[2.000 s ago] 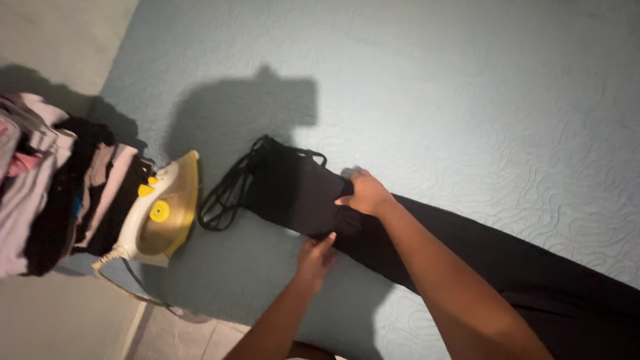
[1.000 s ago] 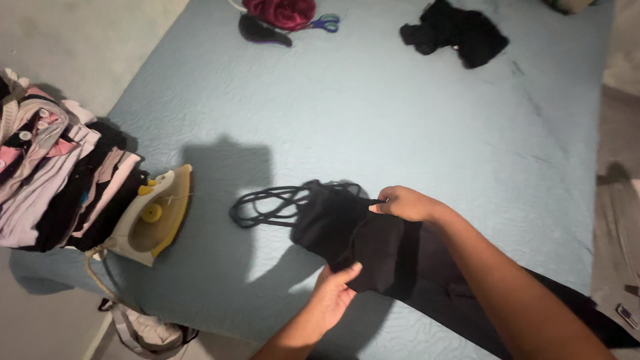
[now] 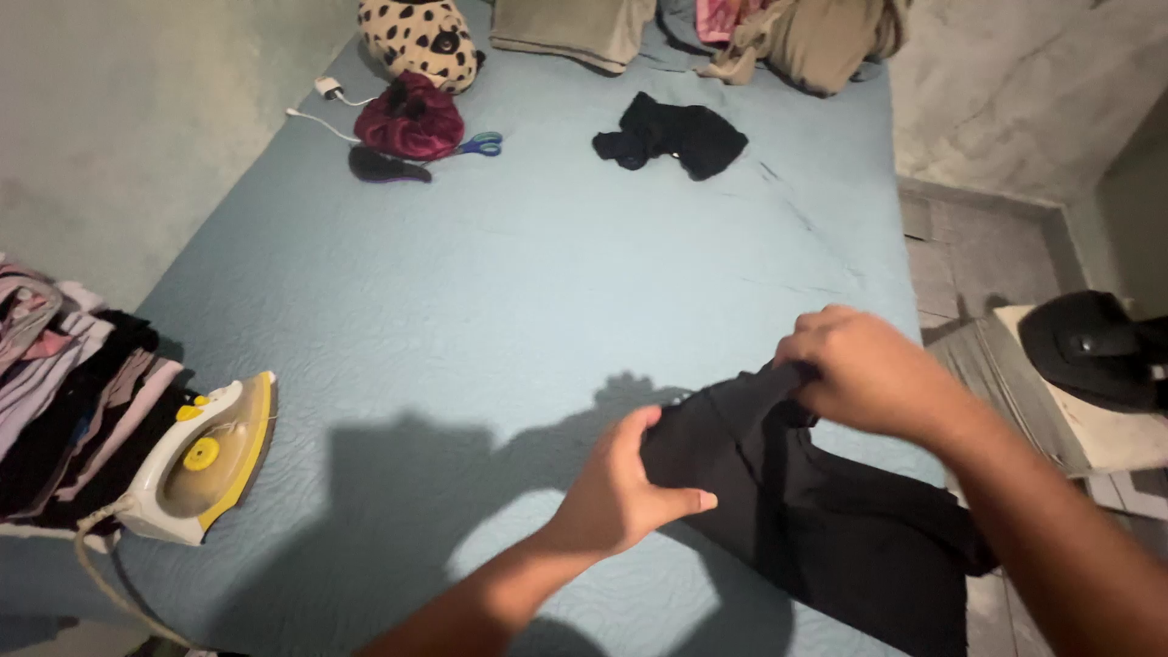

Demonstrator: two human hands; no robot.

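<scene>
A black garment [image 3: 858, 538] lies partly folded along the right edge of the light blue bedspread [image 3: 511, 274], its lower end reaching over the edge. My right hand [image 3: 858, 374] pinches its upper side and lifts the cloth a little. At the garment's left end, my left hand [image 3: 630, 493] has thumb and fingers spread around the fabric; whether it grips the cloth is not plain. Well to the left of both hands, a white and yellow clothes iron [image 3: 205, 456] rests on the bed, its cord running down the near side.
Beside the iron stands a stack of folded clothes [image 3: 82, 392]. Farther back lie a dark crumpled garment [image 3: 680, 137], blue-handled scissors [image 3: 481, 144], a dark red satin item [image 3: 411, 119], a hairbrush [image 3: 388, 166] and a spotted plush [image 3: 422, 41]. At right, a black fan-like object [image 3: 1086, 351] sits on a pale surface.
The black garment, stretched out long before, is now more folded up and farther right, with both hands. Its loose straps no longer show. The view has swung to take in the far end of the bed.
</scene>
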